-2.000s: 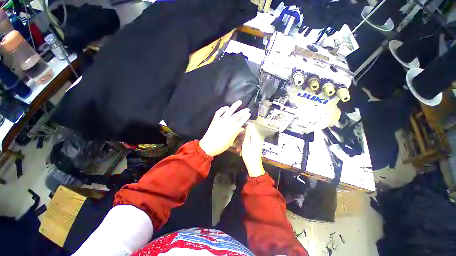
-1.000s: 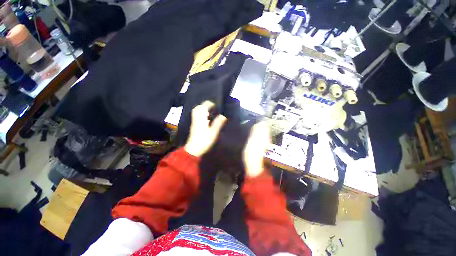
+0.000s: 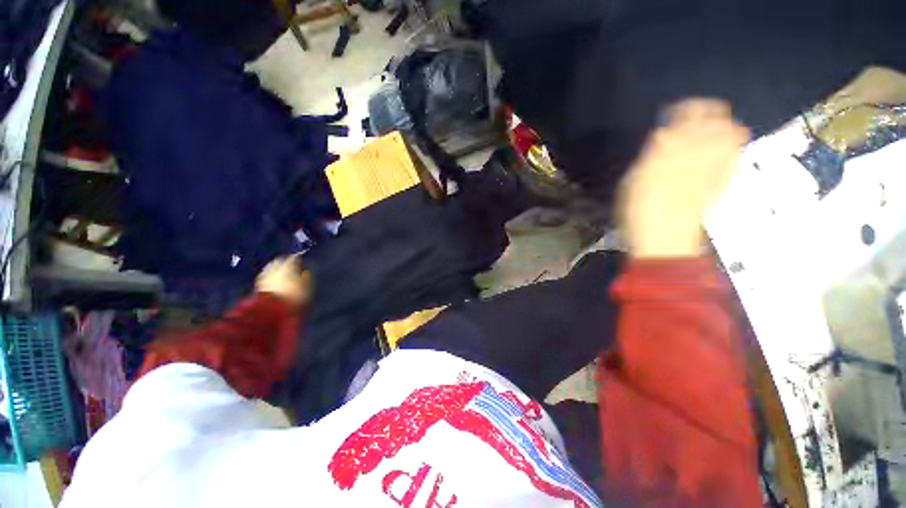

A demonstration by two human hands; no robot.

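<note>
My left hand [image 3: 285, 279] is small and partly hidden, low on the left, at the edge of black cloth [image 3: 397, 248] beside my lap. Whether its fingers grip the cloth is unclear. My right hand [image 3: 685, 179] is blurred at the white machine table's [image 3: 785, 258] left edge, in front of the large black spread of cut panels [image 3: 636, 60]. Its fingers look bent, but their hold cannot be told. The needle area is not in view.
A dark navy heap [image 3: 199, 169] lies left. A light wooden stool [image 3: 375, 175] and a crinkled dark plastic bag [image 3: 447, 89] are ahead. A turquoise basket [image 3: 38, 387] stands at the lower left. Scraps lie on the pale floor [image 3: 308, 74].
The view has swung left and down, away from the machine head. My hands have moved apart: the left is down beside my lap, the right stays by the table edge.
</note>
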